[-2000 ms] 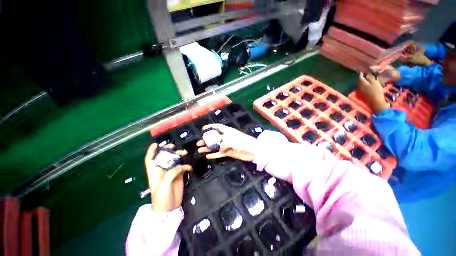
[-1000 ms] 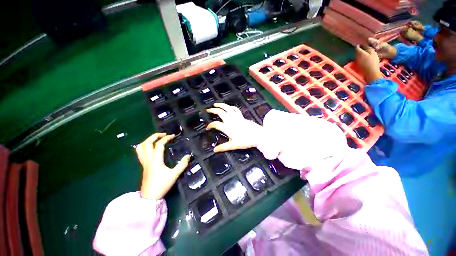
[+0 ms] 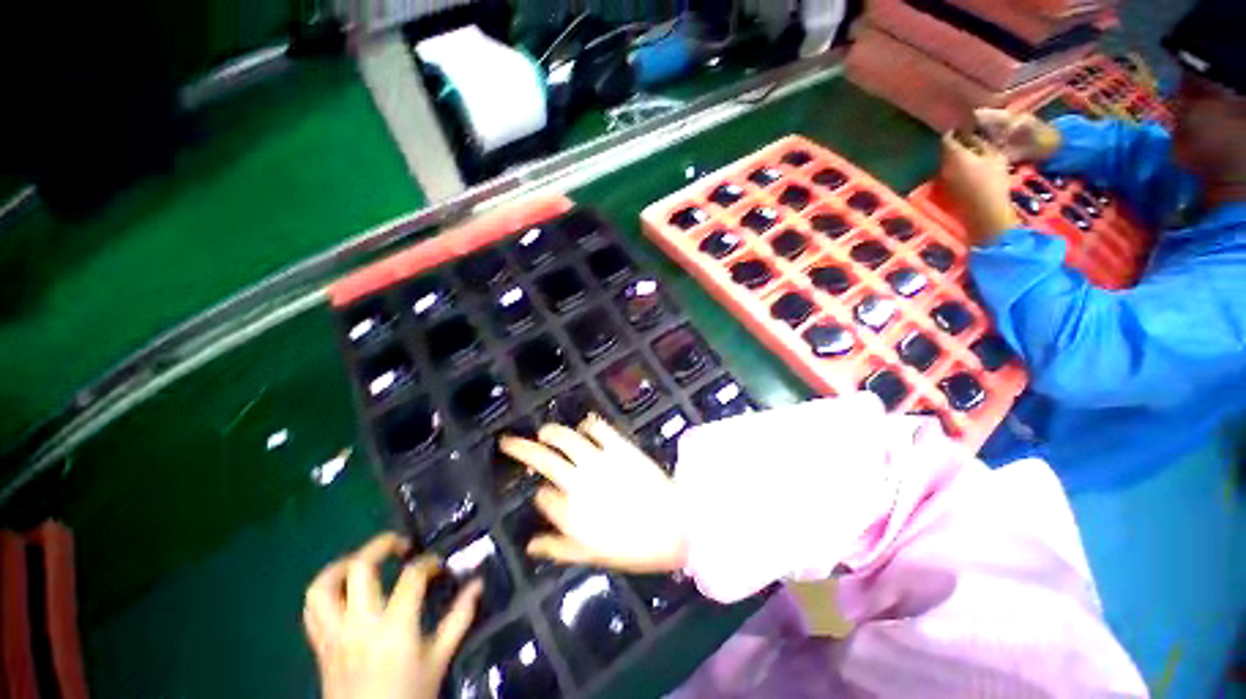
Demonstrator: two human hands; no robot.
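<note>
A black foam tray (image 3: pixel 526 563) of square pockets lies before me, with glossy black watch bodies (image 3: pixel 541 361) in them. Some show small white labels or glare. My left hand (image 3: pixel 380 625) is at the tray's near left edge, fingers curved at a watch with a white patch (image 3: pixel 469 553); whether it grips is unclear. My right hand (image 3: pixel 608 503) is spread palm down over the middle pockets, fingers apart, with no lifted watch visible. It hides the pockets under it.
An orange tray of watches (image 3: pixel 765 325) lies to the right. Beyond it a person in blue sleeves (image 3: pixel 1080 307) handles something small. Stacked orange foam (image 3: pixel 943 62) stands behind. A metal rail (image 3: pixel 294 311) borders the green bench; small white scraps (image 3: pixel 329 468) lie left.
The white-looking pieces held up in both hands earlier are no longer seen raised. Both hands went down to the tray, then nearer its front. The view has shifted.
</note>
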